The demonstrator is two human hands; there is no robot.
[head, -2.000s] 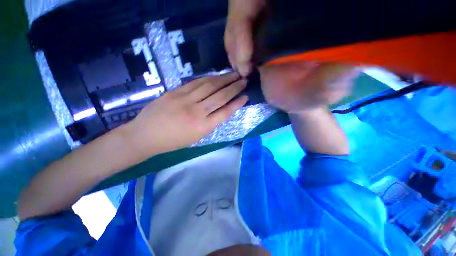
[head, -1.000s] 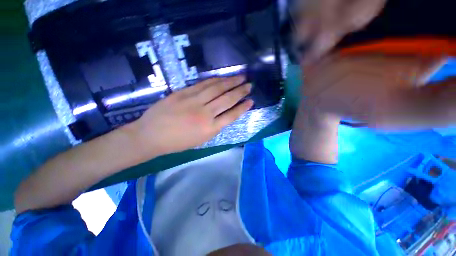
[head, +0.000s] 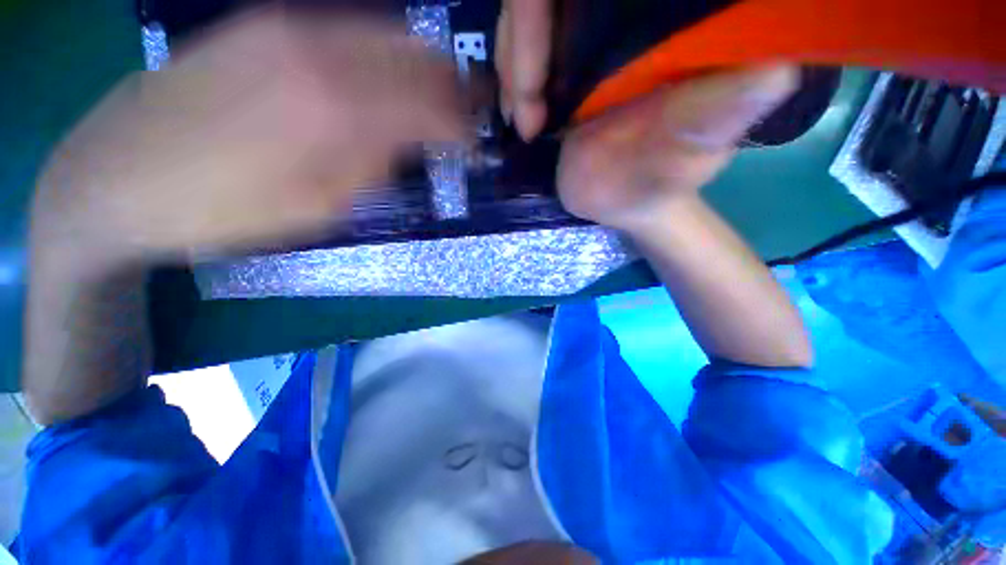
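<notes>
The black plastic housing lies on a silvery foam sheet, with a silvery strip across its middle and a white bracket beside the strip. My right hand is wrapped around the large orange and black electric screwdriver, whose front end points down at the housing near the bracket. The tip is hidden or too dark to see. My left hand is strongly blurred over the housing's left part, its fingertips near the strip and the screwdriver's front end. Whether it holds anything is unclear.
The green bench surface runs under the foam. A round dark dish shows behind my right wrist. Another black housing lies on foam at the right. The black cord trails right. Blurred equipment is at the lower right.
The housing now sits differently in view, its front edge more level. My left hand has lifted from its flat rest and is blurred near the strip. The screwdriver has come back over the housing.
</notes>
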